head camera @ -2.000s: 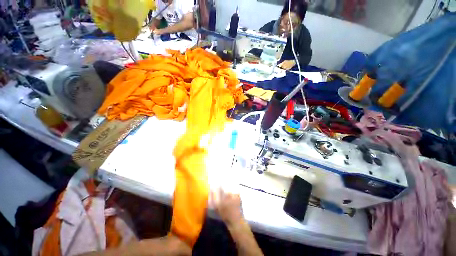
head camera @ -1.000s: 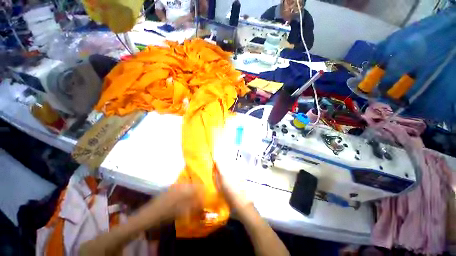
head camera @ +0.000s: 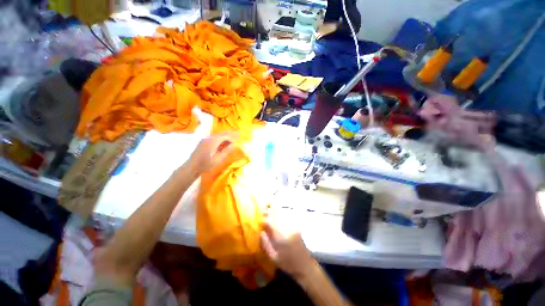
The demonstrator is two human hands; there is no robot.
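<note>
An orange garment piece [head camera: 230,212] hangs over the front edge of the white sewing table, left of the needle area. My left hand [head camera: 209,154] holds its upper end; my fingers are partly washed out by bright light. My right hand [head camera: 285,248] grips its right edge lower down, near the table's front edge. A large heap of orange garment pieces [head camera: 173,83] lies at the back left, close behind my left hand. The white sewing machine [head camera: 382,170] stands to the right, its needle end [head camera: 312,173] in glare.
A smartphone [head camera: 357,214] lies on the machine bed beside a blue-handled tool [head camera: 399,219]. A cardboard piece [head camera: 98,170] is at the left table edge. Dusty pink garments [head camera: 496,239] hang at right. Orange thread cones [head camera: 435,64] stand at the back right. Orange and pale pieces [head camera: 77,269] lie below left.
My left hand has moved up and away to the upper end of the orange piece. My right hand holds its lower right edge. The view has shifted downward, so the heap appears higher and further left.
</note>
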